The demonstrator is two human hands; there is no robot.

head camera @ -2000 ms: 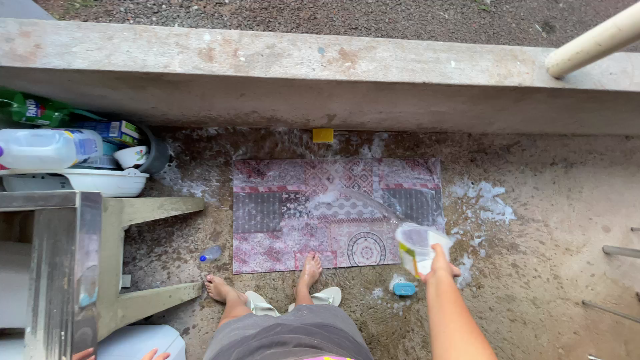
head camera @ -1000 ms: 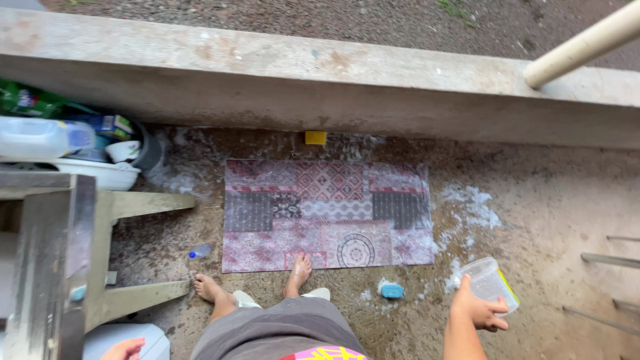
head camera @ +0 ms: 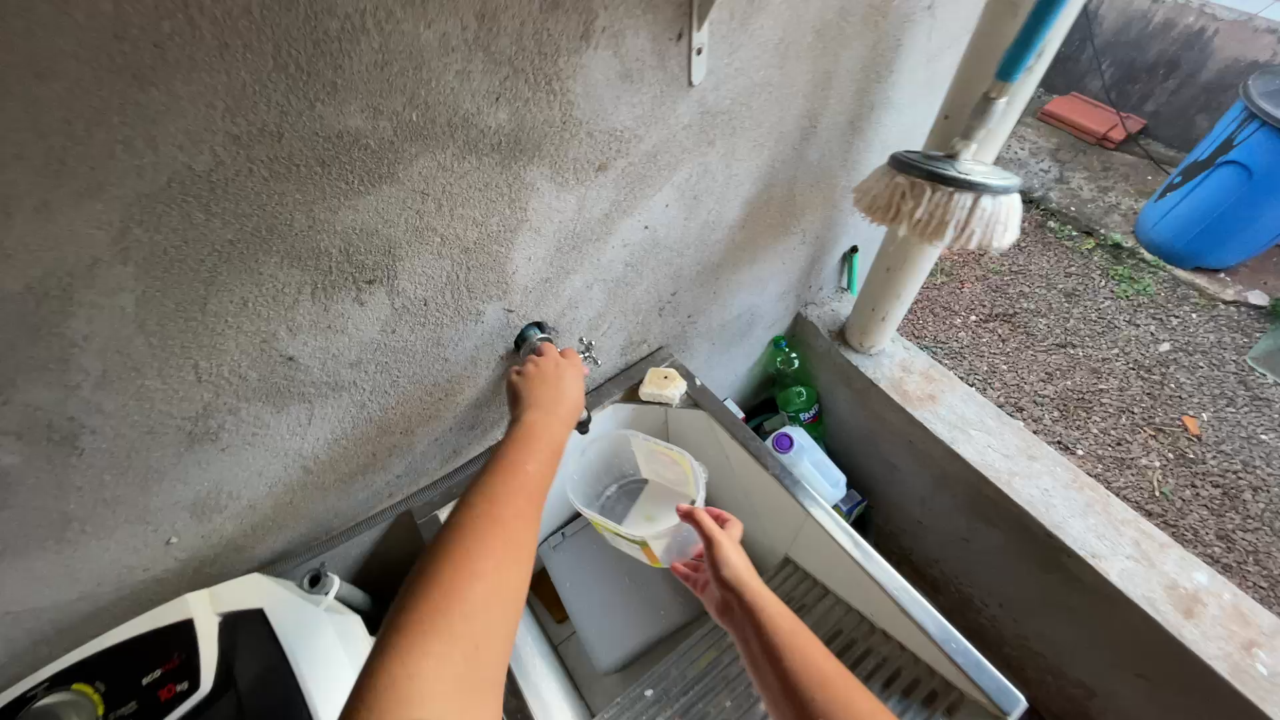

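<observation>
My left hand (head camera: 547, 388) is on a metal wall tap (head camera: 535, 338), fingers over its body; the valve handle (head camera: 588, 352) shows just beside it, and the spout end pokes out below the hand. In my right hand (head camera: 715, 560) is a clear plastic tub (head camera: 632, 490), held by its rim and side under the tap, over the laundry sink (head camera: 820, 535). No water stream is visible in it. A pale bar of soap (head camera: 662, 386) lies on the sink's back corner. Inside the sink are a grey-white flat-sided object (head camera: 615, 595) and a ribbed washboard (head camera: 800, 640).
A washing machine (head camera: 290, 640) stands at lower left. Right of the sink, a green bottle (head camera: 797, 390) and a white jug with a purple cap (head camera: 808, 465) stand by a low concrete wall (head camera: 1010, 440). A mop head (head camera: 940, 195) hangs before a pole; a blue barrel (head camera: 1215, 190) is outside.
The view has swung from the wet patterned mat on the floor to the sink and wall. The tub, earlier out over the floor in my right hand, is now over the sink. My left hand has reached the tap.
</observation>
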